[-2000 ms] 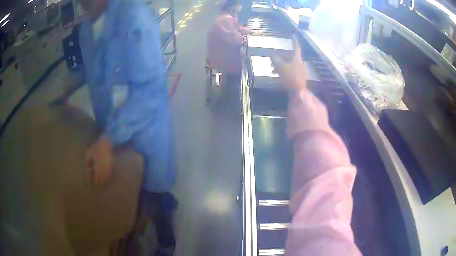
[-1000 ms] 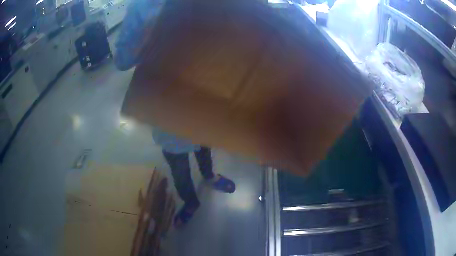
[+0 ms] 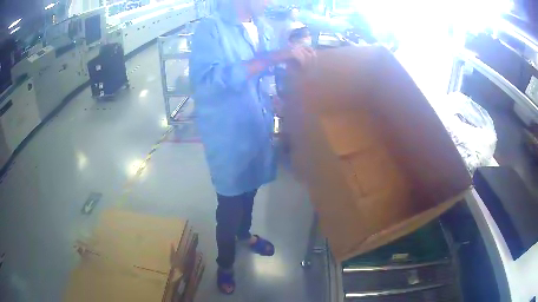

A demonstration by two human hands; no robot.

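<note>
A large brown carton (image 3: 371, 159) is tilted on its side over the roller conveyor (image 3: 392, 282), its open top facing me and its inner flaps visible. A person in a blue smock (image 3: 233, 112) stands beyond it on the left with a hand at the carton's upper left edge. Under the carton's lower edge a green board (image 3: 413, 243) shows on the conveyor. Neither of my hands is in the picture.
Flattened cartons (image 3: 133, 253) are stacked on the floor at lower left. A heap of clear plastic bags (image 3: 473, 131) and a dark box-like object (image 3: 508, 206) lie on the right side shelf. A metal rack (image 3: 177, 76) and a black cart (image 3: 108, 71) stand behind.
The carton has turned more upright and moved right and down over the conveyor. The person in blue is now more visible beside it. My pink-sleeved arm, seen earliest, is gone from view.
</note>
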